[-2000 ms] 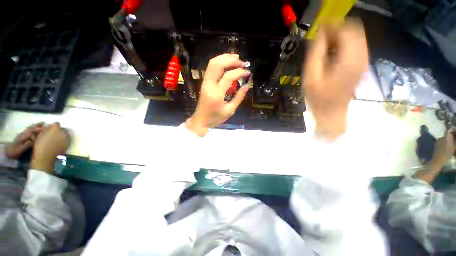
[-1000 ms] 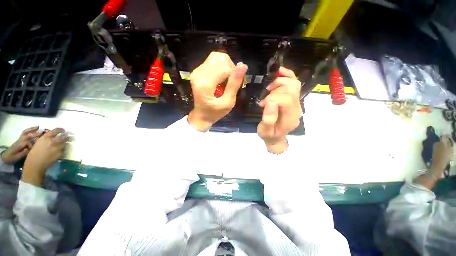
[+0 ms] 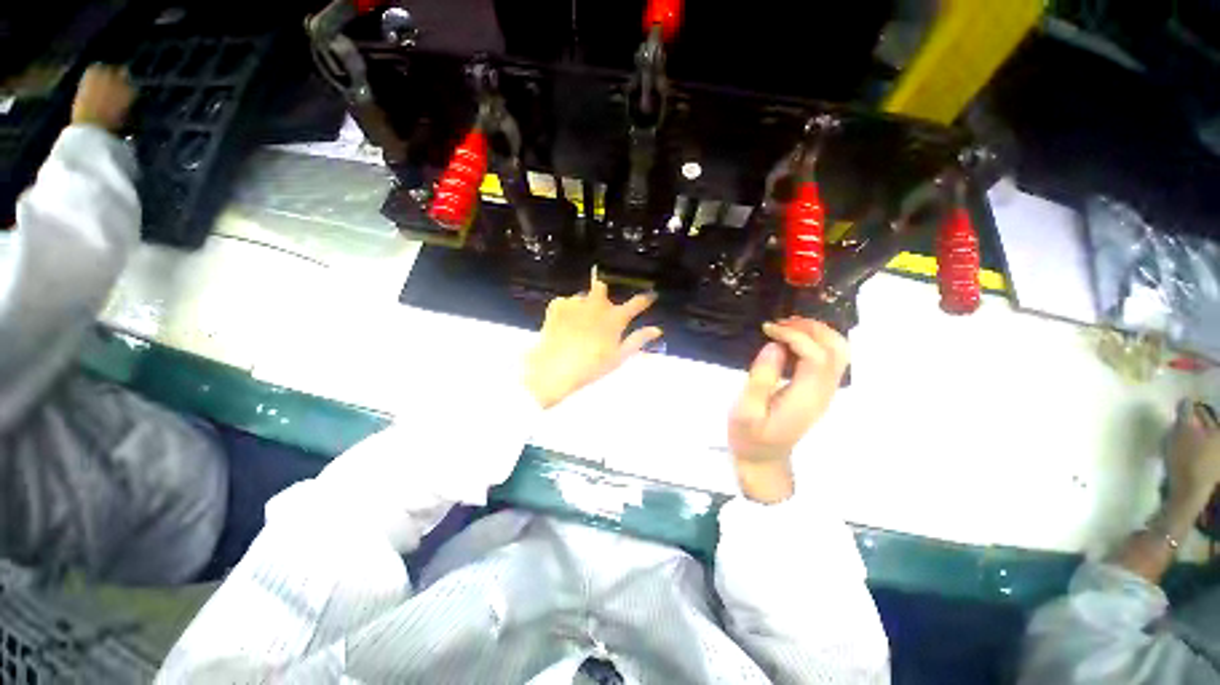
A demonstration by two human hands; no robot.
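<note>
A row of toggle clamps stands on a black fixture base [image 3: 455,285] in front of me. The middle red clamp handle [image 3: 662,16] is upright. The red handle left of it [image 3: 459,181] and the two to its right [image 3: 803,234] [image 3: 959,264] hang down. The far-left handle is cut off at the top edge. My left hand [image 3: 583,343] is at the base's front edge below the middle clamp, fingers spread. My right hand [image 3: 789,402] is just in front of the base on the right, fingers curled and thumb near the fingertips. Any small part there cannot be made out.
A neighbour's hand [image 3: 102,96] is at the black pocketed tray [image 3: 201,114] on the left. Another person's hand [image 3: 1191,462] is at the right edge. A yellow post [image 3: 966,56] stands behind the fixtures. A clear plastic bag [image 3: 1153,254] and a tan pile [image 3: 1127,351] lie at right.
The middle clamp handle has gone from down to upright. My left hand has dropped to the base and spread. My right hand has moved down, off the clamp beside it. The left neighbour has reached to the tray.
</note>
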